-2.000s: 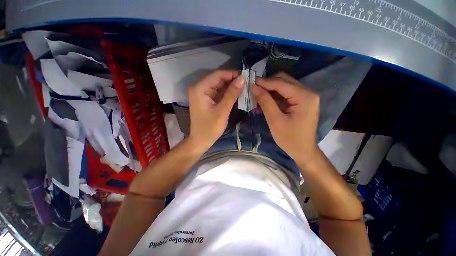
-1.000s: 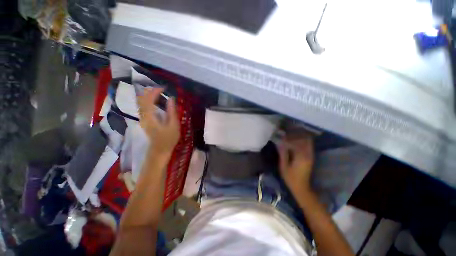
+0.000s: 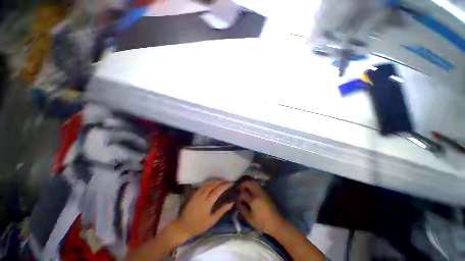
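Observation:
My left hand (image 3: pixel 206 206) and my right hand (image 3: pixel 257 206) are close together over my lap, below the table edge. The frame is blurred. Something dark shows between the fingers, but I cannot tell whether it is held. A pale cut-piece stack (image 3: pixel 209 165) with a dark upper edge lies on the lap just beyond my left hand. A small pale piece (image 3: pixel 257 172) shows beyond my right hand.
The white table's ruled edge (image 3: pixel 244 133) crosses above the hands. The sewing machine (image 3: pixel 352 30), a smartphone (image 3: pixel 388 102), a blue-yellow item (image 3: pixel 353 86) and a dark panel (image 3: pixel 188 31) are on top. A red crate (image 3: pixel 148 188) with pale pieces stands left.
My left hand has left the crate and come beside my right hand over the lap. The view has shifted to show more tabletop and the machine. The small folded piece seen between the fingertips earlier is no longer discernible.

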